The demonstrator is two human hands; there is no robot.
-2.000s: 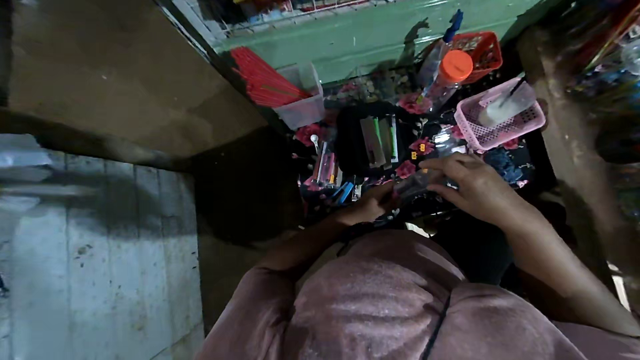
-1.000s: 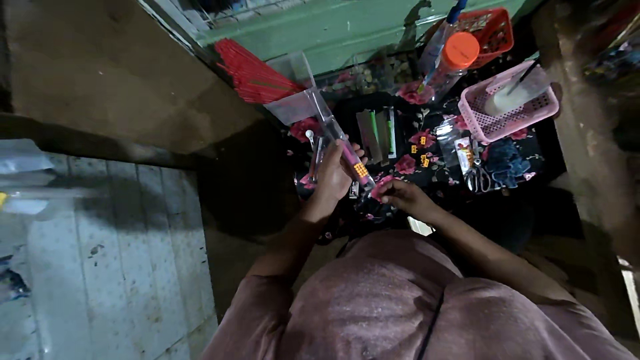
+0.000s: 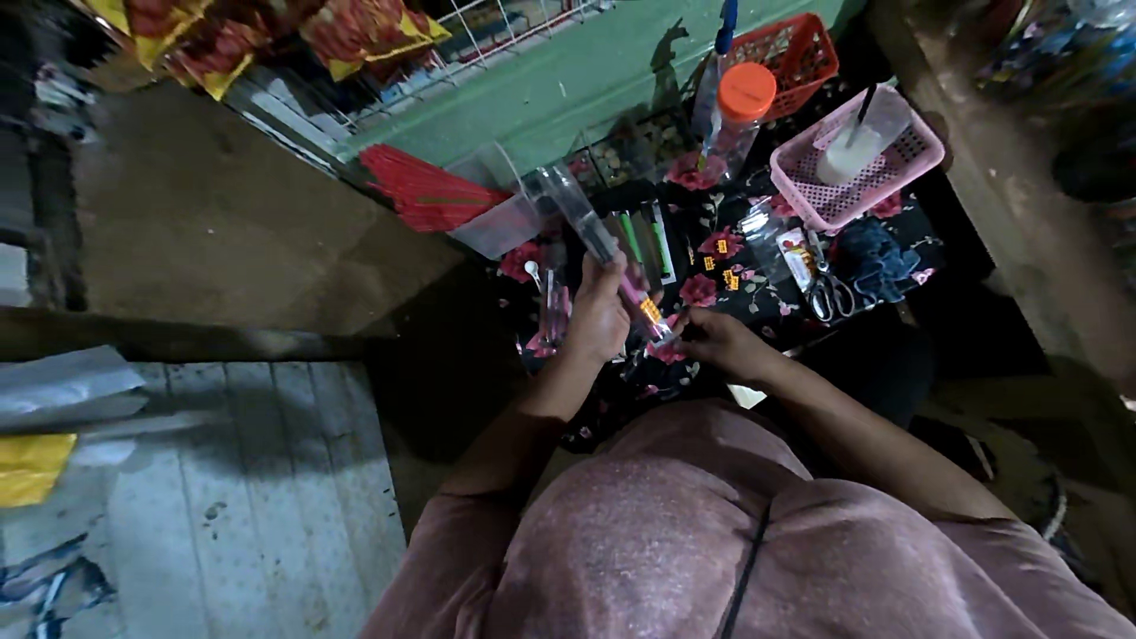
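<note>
My left hand (image 3: 601, 311) is closed around a long clear plastic sleeve (image 3: 581, 217) with a pink item and an orange label in its lower end. At that lower end, the fingertips of my right hand (image 3: 717, 342) are at the sleeve's edge; whether they grip it is too small to tell. Below both hands lies a black cloth with pink flowers (image 3: 754, 288). Several small orange stickers (image 3: 730, 280) lie on it. Green-marked strips in a dark holder (image 3: 643, 244) are just beyond my left hand. Scissors (image 3: 831, 297) lie to the right, beside a small printed packet (image 3: 796, 257).
A clear tub (image 3: 497, 226) with red sticks (image 3: 430, 191) stands at the back left. Behind are an orange-lidded jar (image 3: 744, 102) and a red basket (image 3: 799, 67). A pink basket (image 3: 830, 209) holds a white container. A dark blue cloth (image 3: 874, 262) lies at the right.
Two seconds ago both hands were close together lower on the cloth; now they are apart, with the long sleeve held up in my left hand. The view has shifted, showing hanging snack packets.
</note>
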